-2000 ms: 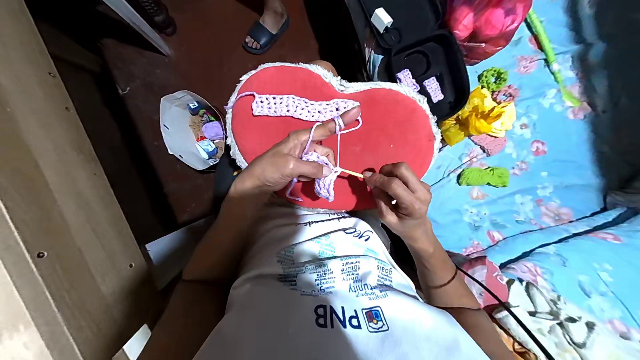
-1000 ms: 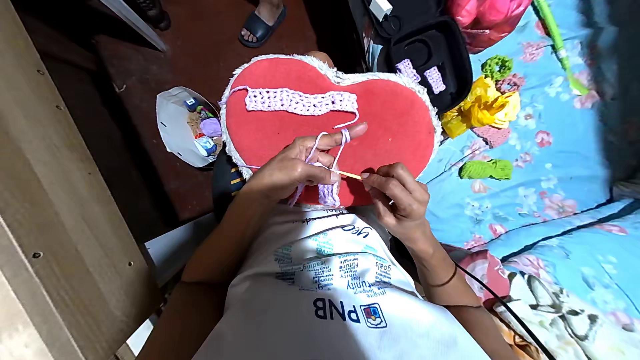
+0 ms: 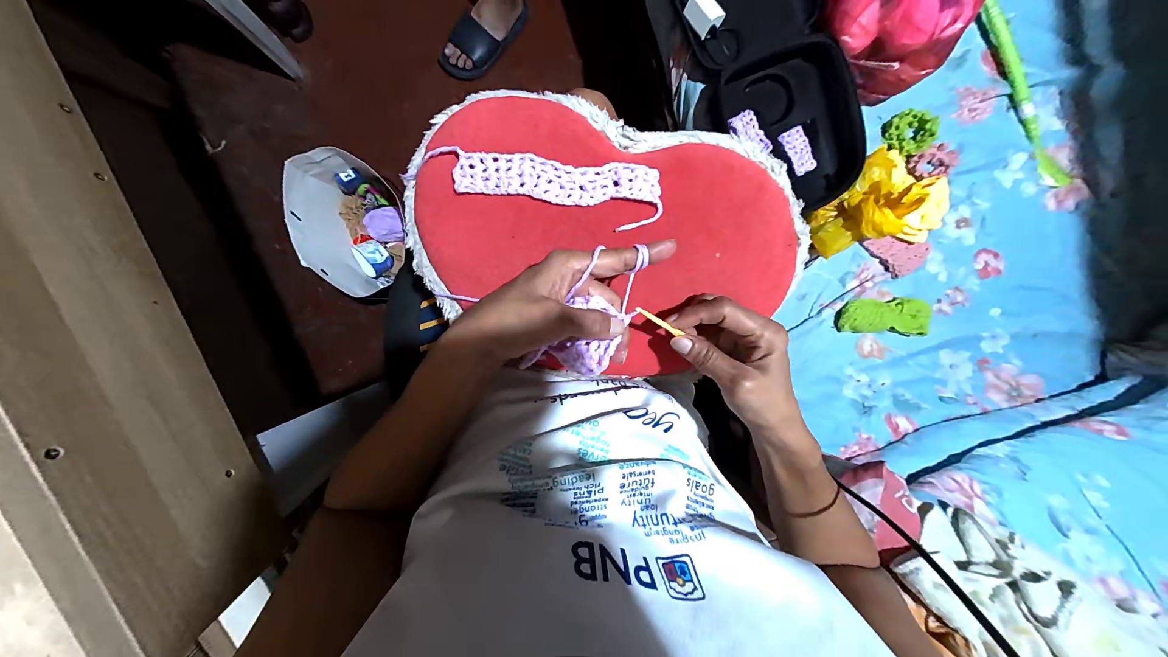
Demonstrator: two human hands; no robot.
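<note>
My left hand [image 3: 547,306] pinches a small lilac crochet piece [image 3: 589,354], with lilac yarn [image 3: 631,274] looped around its raised index finger. Between the thumb and fingers of my right hand [image 3: 739,351] is a yellow crochet hook [image 3: 659,322], its tip at the edge of the piece. Both hands are over a red heart-shaped cushion [image 3: 730,237] with a white fringed rim, lying on my lap. A finished-looking lilac crochet strip [image 3: 557,178] lies flat across its far part, a yarn tail at each end.
Left of the cushion stands a white container [image 3: 315,224] with yarn and small items. At right, a black case [image 3: 826,109] holds lilac crochet pieces beside a yellow plastic bag [image 3: 881,205], a green crochet piece [image 3: 885,317] and a pink bag [image 3: 899,41] on a floral sheet [image 3: 967,356].
The crochet hook has tilted, its tip now pointing up and left at the piece. My left index finger has straightened out to the right compared with the oldest frame.
</note>
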